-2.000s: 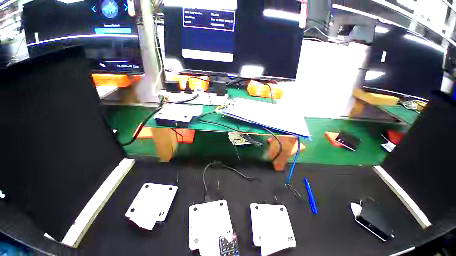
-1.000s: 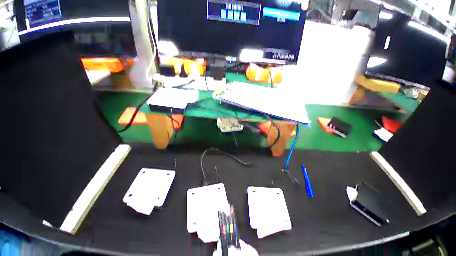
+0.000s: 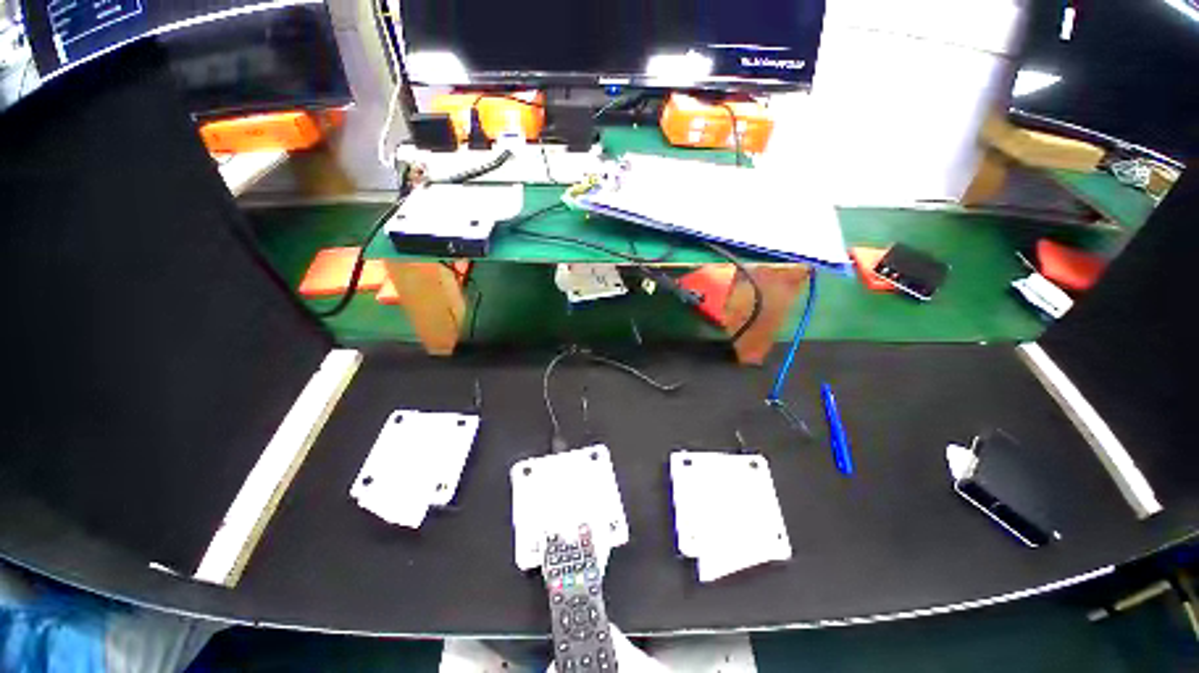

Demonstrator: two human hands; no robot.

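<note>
A long black remote control points forward at the bottom centre, over the front of the middle set-top box. A white-gloved hand, apparently my right hand, holds it and is mostly cut off by the lower edge. My left hand is not in view. The middle box is a flat white square with a thin black lead at its rear. Similar white boxes lie to its left and right, each with a white tab at its front. The test monitor is dark with small white text, its top cut off.
A blue pen and a glossy black box lie on the right of the mat. Black partitions stand on both sides. Behind is a green shelf holding a white-topped box and papers. Blue clothing shows lower left.
The view has tilted down, so the monitor sits higher in the picture. More of the remote shows now. The monitor's blue menu has gone, leaving a dark visible area with small text.
</note>
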